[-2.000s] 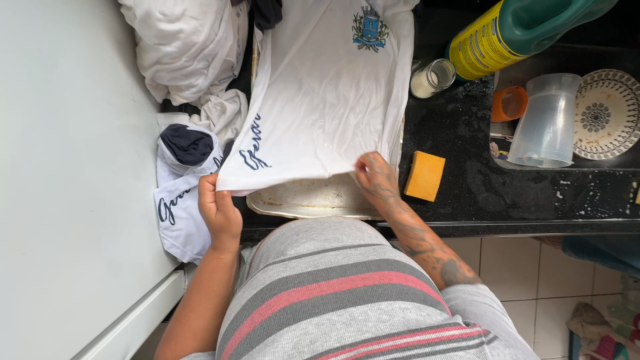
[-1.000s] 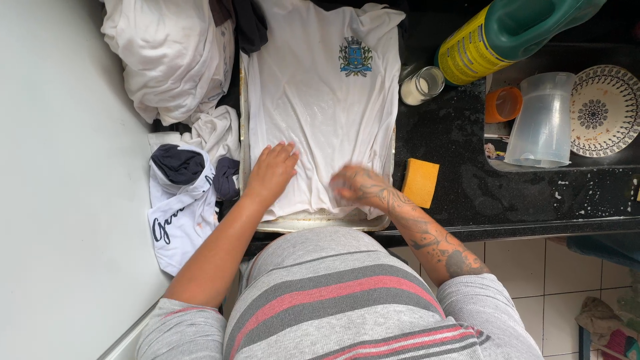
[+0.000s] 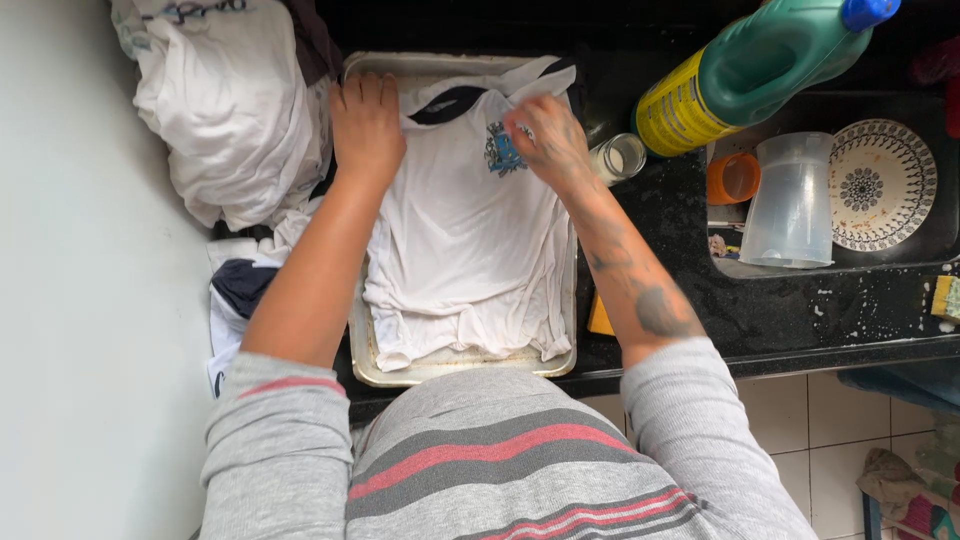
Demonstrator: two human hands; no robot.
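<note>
A white T-shirt (image 3: 465, 232) with a blue crest and a dark inner collar lies front up in a metal baking tray (image 3: 465, 375), its lower edge bunched near me. My left hand (image 3: 367, 124) rests at the tray's far left, over the shirt's shoulder or sleeve; whether it grips cloth cannot be told. Blurred, my right hand (image 3: 547, 139) is over the upper right of the shirt, partly covering the crest; its grip is unclear.
Left of the tray are piled white clothes (image 3: 225, 112). To the right stand a glass jar (image 3: 619, 159), a green bottle (image 3: 750, 75) and a yellow block (image 3: 600, 316). The sink holds a plastic jug (image 3: 791, 199), an orange cup (image 3: 733, 178) and a patterned plate (image 3: 883, 184).
Both hands have moved from the shirt's lower part up to its collar end. The shirt's lower edge, held between both hands two seconds ago, now lies bunched in the tray, and the collar shows.
</note>
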